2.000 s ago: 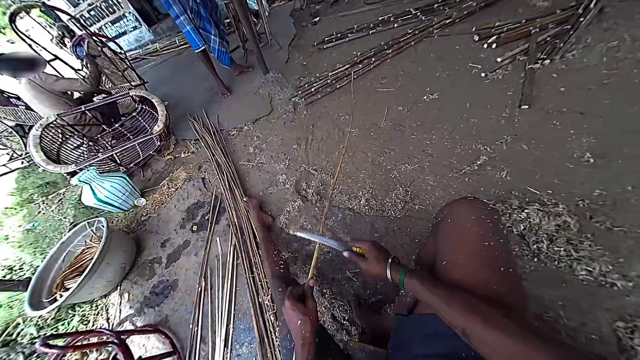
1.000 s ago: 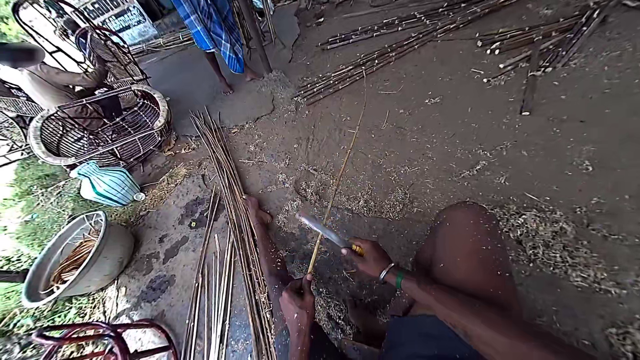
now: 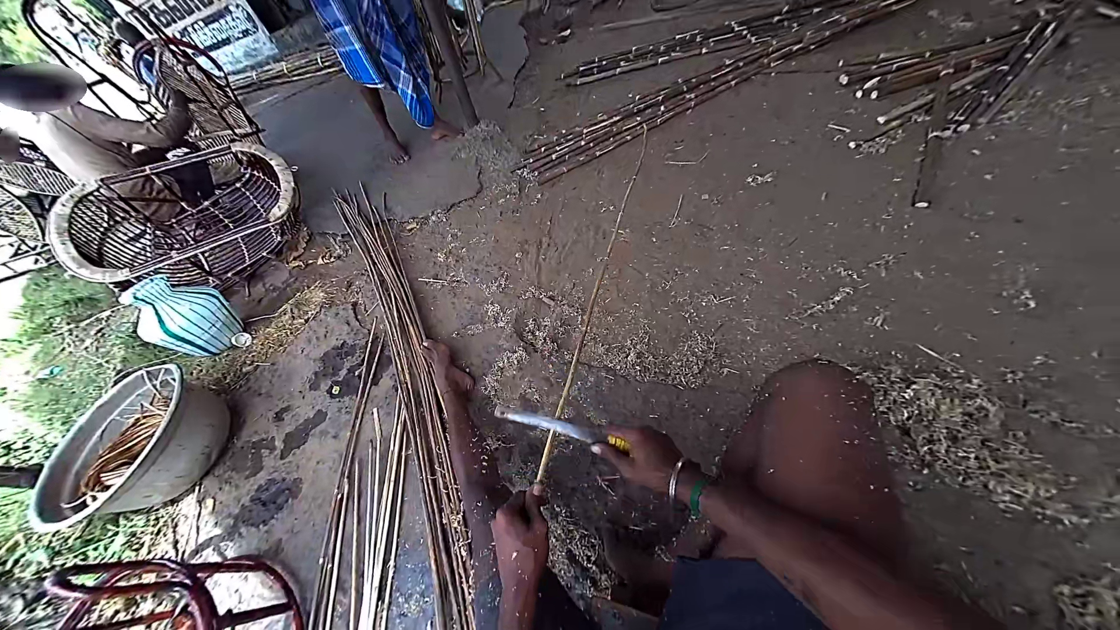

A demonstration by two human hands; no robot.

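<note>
My left hand (image 3: 522, 528) grips the near end of a long thin cane stick (image 3: 588, 315), which runs away from me over the ground. In my right hand (image 3: 646, 458) is a knife (image 3: 551, 425) with a yellow-marked handle. Its blade lies across the stick, a little beyond my left hand. A metal bangle and a green band circle my right wrist. Left of my outstretched leg lies a bundle of long thin sticks (image 3: 404, 350), with several paler peeled sticks (image 3: 374, 516) beside it.
Shavings (image 3: 971, 437) litter the ground. Notched poles (image 3: 700, 87) lie ahead, more (image 3: 954, 70) at upper right. At left are a grey tub (image 3: 197, 437) of coiled strips, a striped sack (image 3: 188, 315), a seated person by a cane chair (image 3: 175, 210), and red-brown frames (image 3: 175, 586). Another person stands beyond.
The knife blade has shifted slightly along and across the stick. Both hands stay near the same place, and the standing person's legs have moved a little.
</note>
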